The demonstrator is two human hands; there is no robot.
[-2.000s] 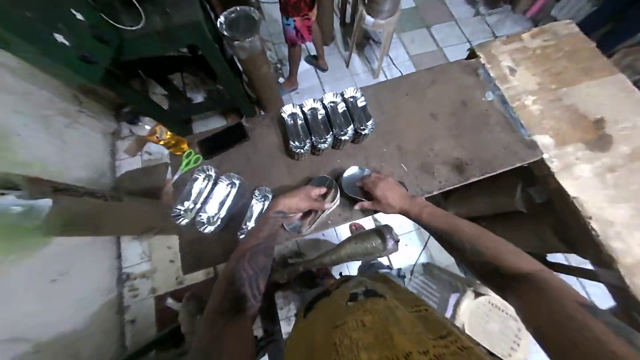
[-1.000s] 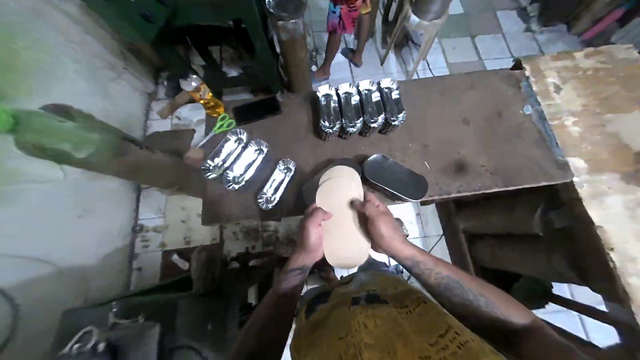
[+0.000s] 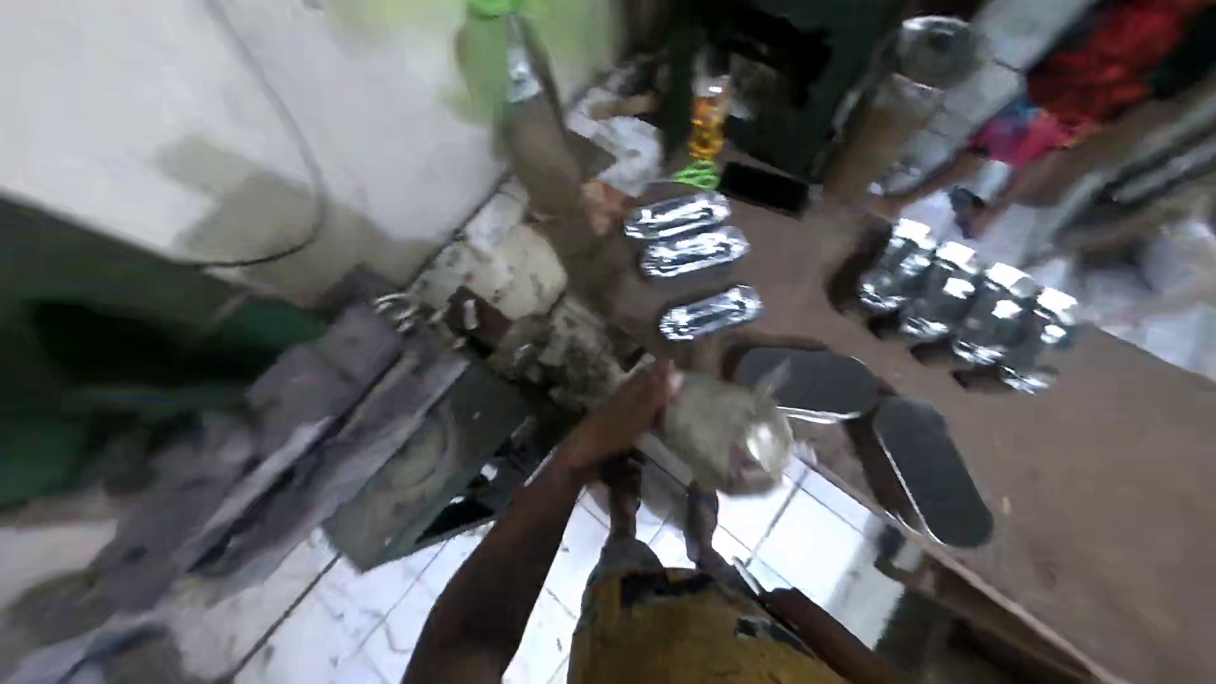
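Observation:
My left hand (image 3: 651,394), blurred, is at the near side of a pale, thick rounded object (image 3: 727,432) just off the bench edge; whether it grips it cannot be told. My right forearm comes in low at the right, and what seems to be my right hand (image 3: 784,603) is beside the yellow-brown garment, its fingers unclear. Two dark oval metal pans or plates, one (image 3: 807,380) beyond the rounded object and one (image 3: 936,470) to its right, lie on the brown bench. Three shiny foil-like oval trays (image 3: 711,312) lie beyond my left hand.
Several upright stacks of foil-like trays (image 3: 978,304) stand at the bench's far edge. Near the trays are a black flat object (image 3: 763,188), green-handled scissors (image 3: 698,175) and a bottle of orange liquid (image 3: 708,119). A dark box-like object (image 3: 427,465) is at left; a person in red stands beyond.
The pale oval pieces held in both hands one second ago are not seen in them now. My hands have moved apart, the right one down toward my body. The view has swung left.

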